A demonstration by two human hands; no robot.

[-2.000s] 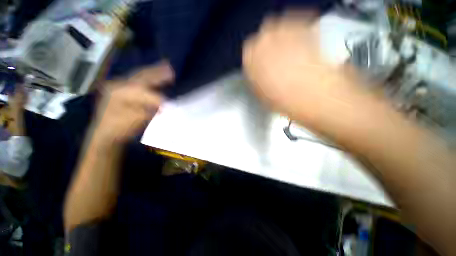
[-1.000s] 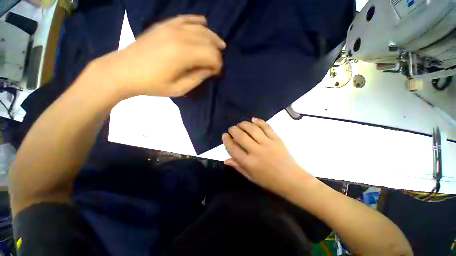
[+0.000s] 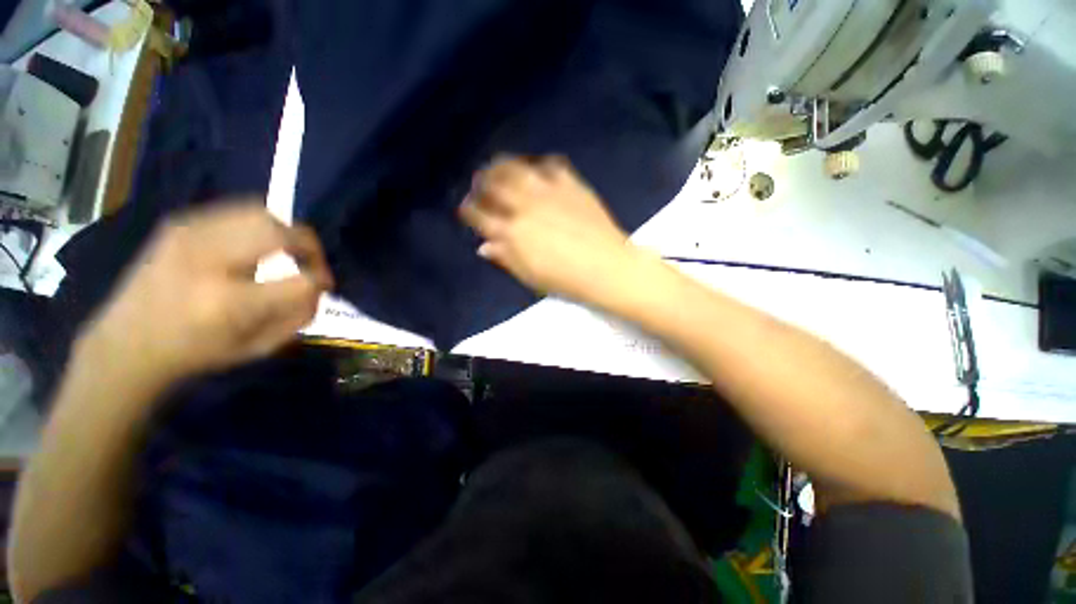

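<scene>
A large dark navy garment piece (image 3: 472, 94) lies spread on the white table, with one corner pointing to the table's front edge. My right hand (image 3: 543, 224) rests on the cloth with its fingers bent; whether they pinch a fold is unclear. My left hand (image 3: 218, 283) is blurred, at the cloth's left side above the table's front edge, with fingers curled; I cannot tell whether it holds cloth. The white sewing machine head (image 3: 861, 59) stands at the upper right, with its round needle plate (image 3: 722, 177) to the right of the cloth.
Silver thread snips (image 3: 959, 325) lie near the front edge at right. Black-handled scissors (image 3: 958, 153) lie by the machine. A thin pen-like tool (image 3: 914, 215) lies on the table. A black flat object (image 3: 1057, 310) is at the right rim. Another machine (image 3: 35, 142) stands at far left.
My right hand has moved up and left onto the cloth. My left hand has moved down and left, off the middle of the cloth. The view has shifted, showing the scissors and black flat object.
</scene>
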